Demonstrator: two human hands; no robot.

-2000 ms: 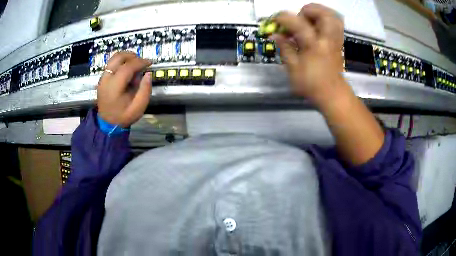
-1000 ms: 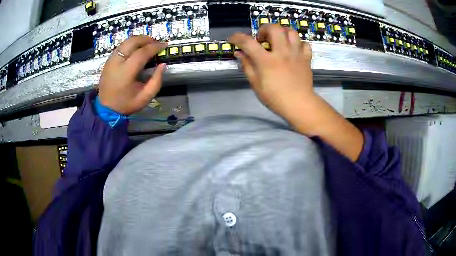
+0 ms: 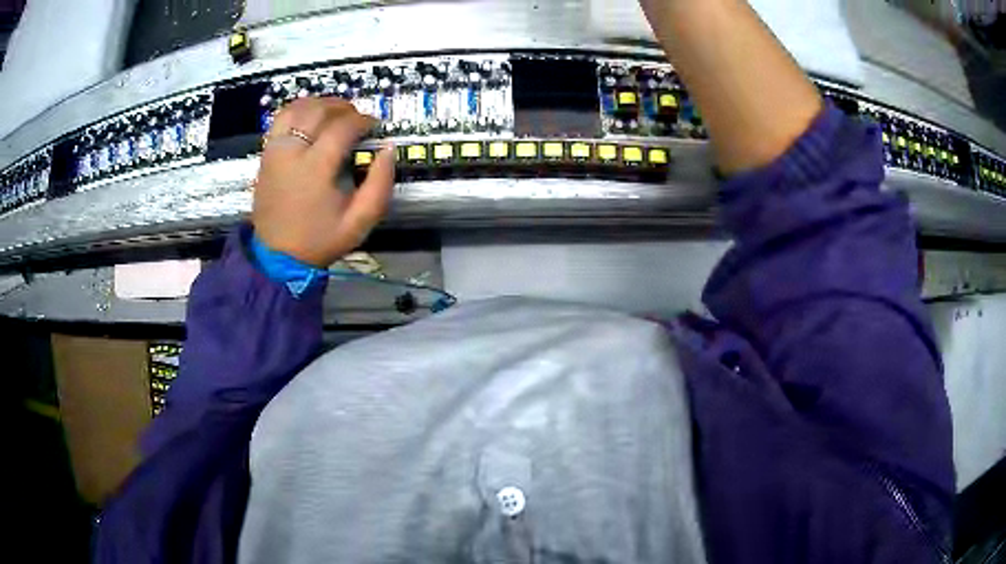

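Observation:
My left hand (image 3: 314,182) has thumb and fingertips around the left end of a long row of transformers (image 3: 525,152), black with yellow tops, on the rail's near edge. Its fingertips partly hide that end. Behind the row lies a PCB panel (image 3: 425,99) with blue parts and no yellow tops. Right of a black carrier section (image 3: 555,94), another panel (image 3: 607,108) shows yellow-topped transformers, partly hidden by my right forearm. My right hand is beyond the top edge of the picture; only the forearm and sleeve show.
The metal conveyor rail (image 3: 530,204) curves across the view. A single transformer (image 3: 239,45) sits on the far rail, left. More panels (image 3: 143,138) lie far left, and populated ones (image 3: 921,152) far right. A blue wrist strap (image 3: 289,268) with a thin cord is on my left wrist.
My right hand has left the row and moved forward out of the picture. The row shows more transformers on its right than before. My left hand stays at the left end.

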